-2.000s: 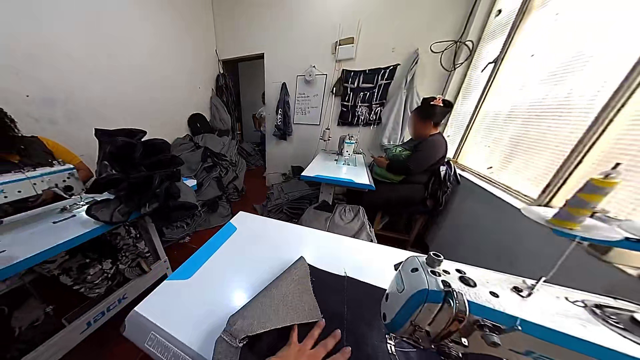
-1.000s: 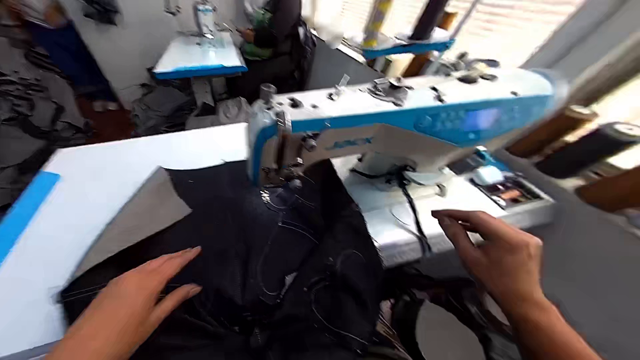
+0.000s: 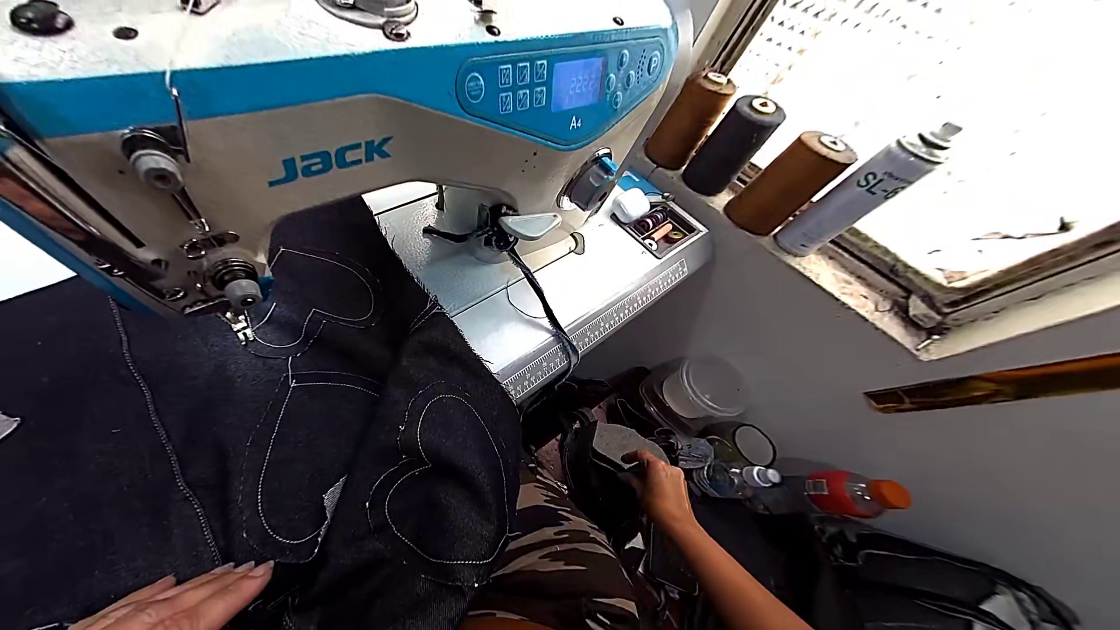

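Dark denim fabric [image 3: 201, 420] with light curved stitching lies over the table of a Jack sewing machine [image 3: 350, 149], passing beneath its presser foot [image 3: 241, 328]. My left hand [image 3: 188, 599] rests at the fabric's near edge, at the bottom left, partly cut off by the frame. Low beside the table, my right hand [image 3: 662, 490] reaches down and has its fingers on a dark cloth piece with a grey face [image 3: 623, 444]. The fingertips are partly hidden there.
Thread cones [image 3: 735, 144] and a spray can [image 3: 862, 188] stand on the window ledge. A small parts tray [image 3: 661, 229] sits at the table's right end. Below are a clear plastic tub [image 3: 703, 388], an orange-capped bottle [image 3: 853, 494] and dark fabric [image 3: 927, 569] along the wall.
My right hand has moved from beside the machine table down to the cloth below it. My left hand stays by the denim. The view has swung down and to the right.
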